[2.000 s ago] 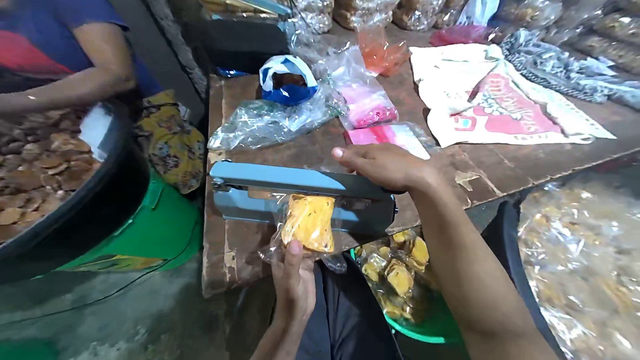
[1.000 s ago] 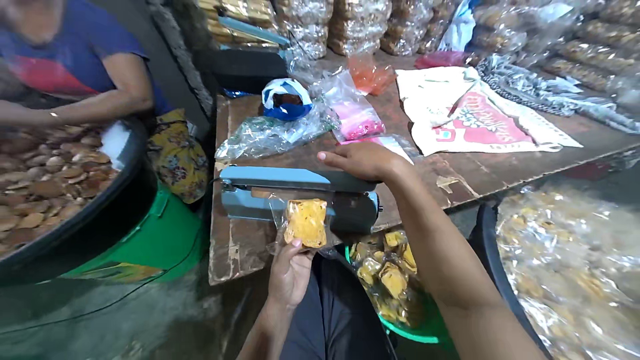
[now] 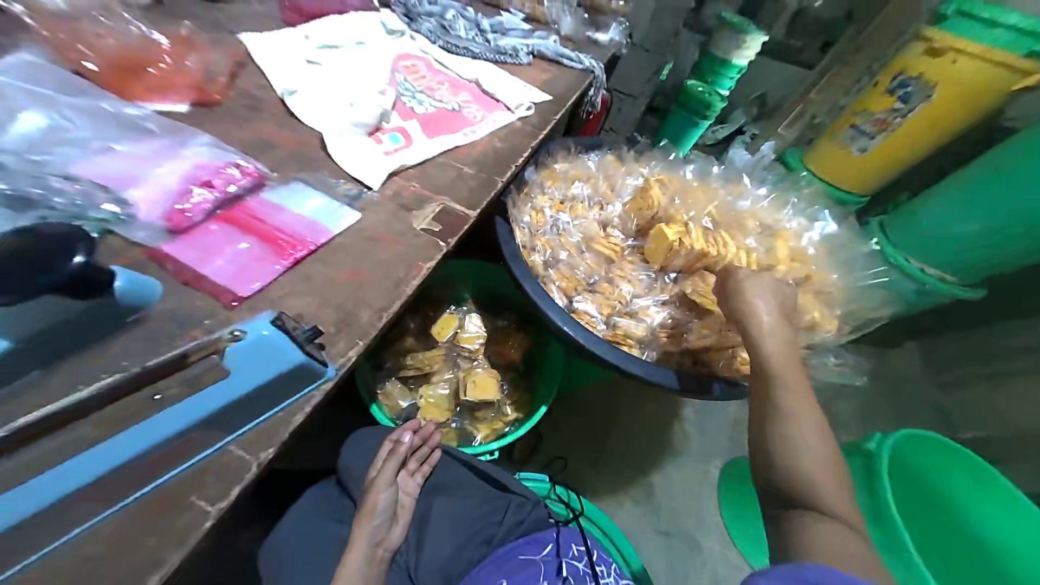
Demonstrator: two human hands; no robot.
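My right hand [image 3: 757,302] reaches into a heap of clear plastic bags of yellow chips [image 3: 617,244] in a large black tub; its fingers are partly hidden, so its hold cannot be told. My left hand [image 3: 398,479] rests palm up over my lap with nothing in it, fingers slightly apart. Just beyond its fingertips, a green tub [image 3: 546,398] holds packed yellow chips [image 3: 481,383], low beside the table. The blue impulse sealer [image 3: 179,422] lies on the table at the left, its arm raised.
On the wooden table [image 3: 317,321] lie pink plastic bags [image 3: 252,236], an orange bag [image 3: 175,69] and a printed white sack [image 3: 390,97]. An open green bucket [image 3: 951,504] stands low right. Green and yellow buckets [image 3: 910,110] stand at the back right.
My right hand has left the sealer's arm and moved right into the heap. My left hand no longer holds the bag of chips. The view has swung right.
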